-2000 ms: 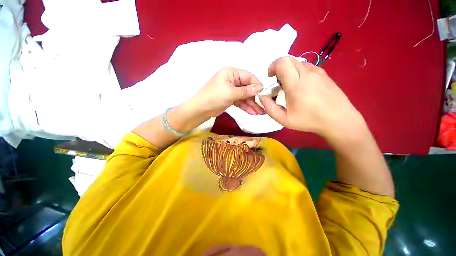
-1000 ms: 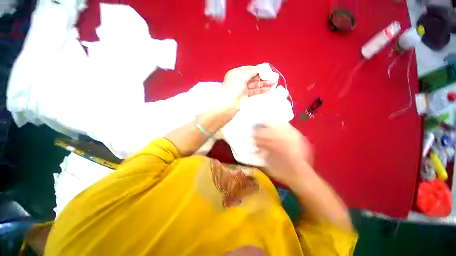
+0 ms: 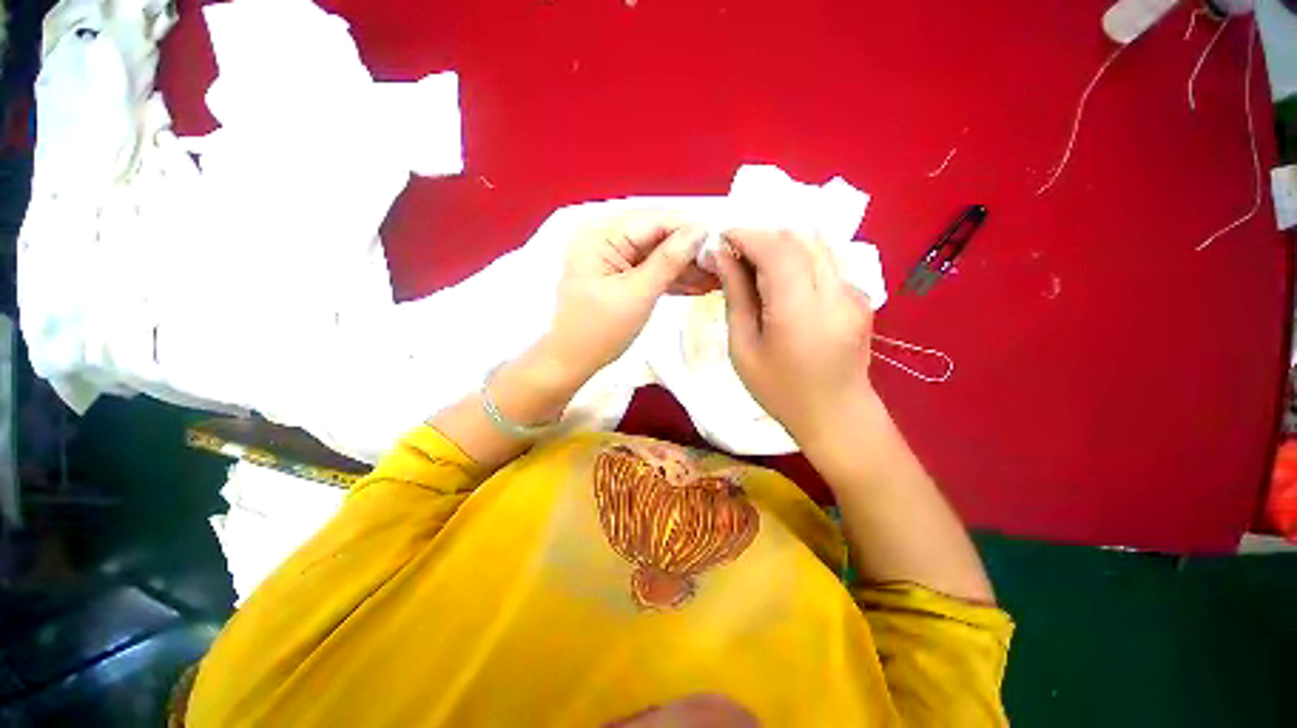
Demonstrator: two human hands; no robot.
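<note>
A white garment (image 3: 498, 285) lies over the near edge of the red table and under both hands. My left hand (image 3: 619, 285) pinches a small fold of the garment between thumb and fingertips. My right hand (image 3: 797, 313) meets it there, with its fingertips on the same fold. A needle cannot be made out at the fingertips. A loop of white sewing thread (image 3: 932, 356) trails over the red cloth right of my right hand. Thread snips (image 3: 946, 250) with black handles lie on the red cloth to the right of the garment.
A heap of other white garments (image 3: 256, 228) covers the left of the red table (image 3: 1109, 398). Loose thread ends (image 3: 1081, 121) and part of a white spool (image 3: 1138, 17) lie at the upper right. A yellow strip (image 3: 270, 451) shows at the left edge. A red-orange bundle (image 3: 1284, 491) is at the far right.
My left hand has come down from the garment's upper part, and my right hand has moved up to meet it. The thread loop now lies right of my right hand. The view has shifted.
</note>
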